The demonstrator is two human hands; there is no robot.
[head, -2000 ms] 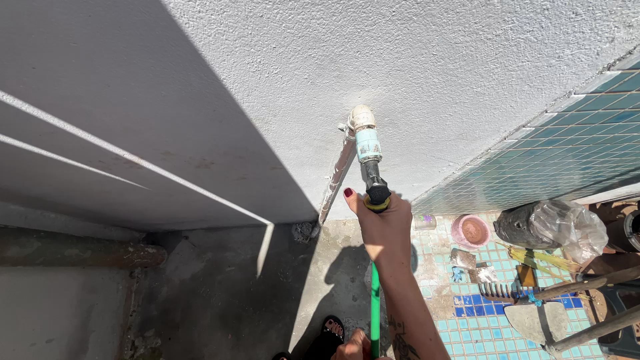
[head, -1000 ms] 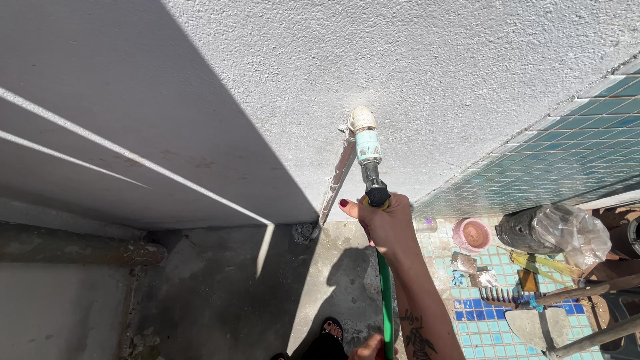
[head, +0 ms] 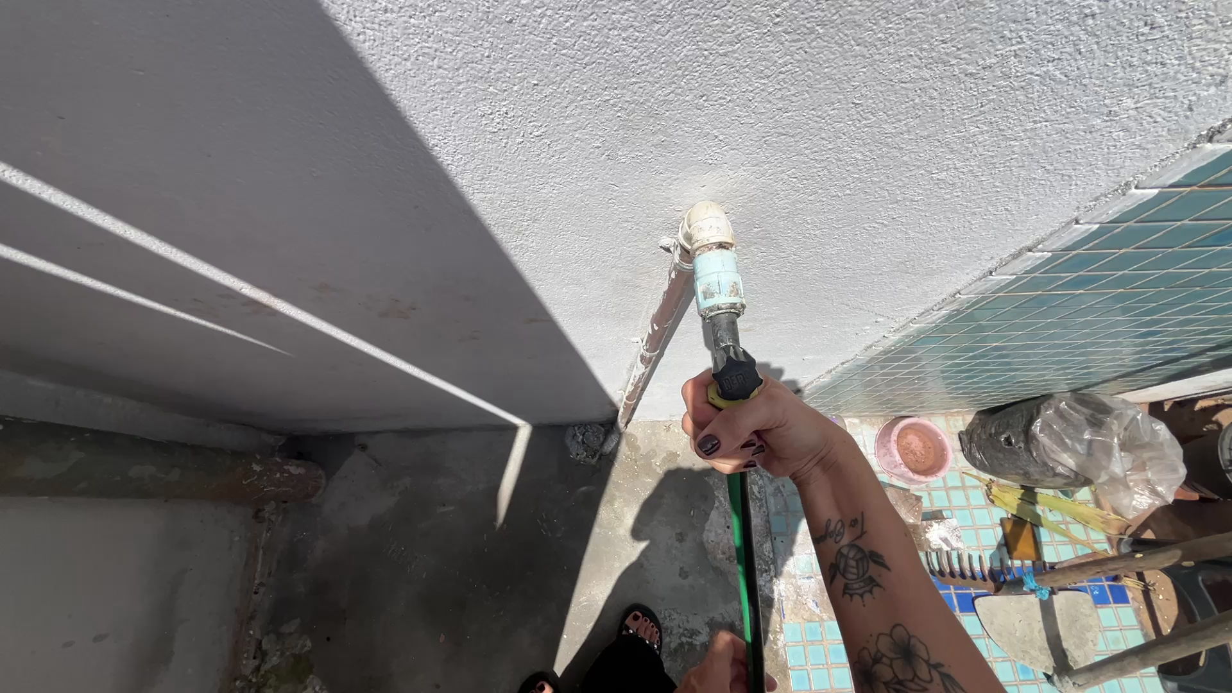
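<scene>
A black plastic faucet [head: 736,377] sticks out from a pale blue pipe coupling [head: 718,281], which joins a cream elbow [head: 707,226] at the white textured wall. Around the yellow hose connector [head: 717,397] just below the faucet, my right hand [head: 760,428] is closed, fingers wrapped and thumb in front. From under it a green garden hose [head: 741,539] runs straight down. My left hand [head: 717,664], cut off by the bottom edge, is at the hose; its fingers are mostly hidden. A brown pipe [head: 659,337] slants down the wall from the elbow.
On the tiled floor at right lie a pink bowl [head: 914,450], a black bag [head: 1011,443], clear plastic [head: 1112,452], a metal rake head [head: 967,568] and a shovel blade [head: 1039,626] with wooden handles. A thick pipe [head: 144,462] runs along the left. My sandalled foot [head: 640,628] is below.
My right hand has turned on the connector: its thumb pointed out to the left before and now lies folded across the front. The left hand remains low by the hose.
</scene>
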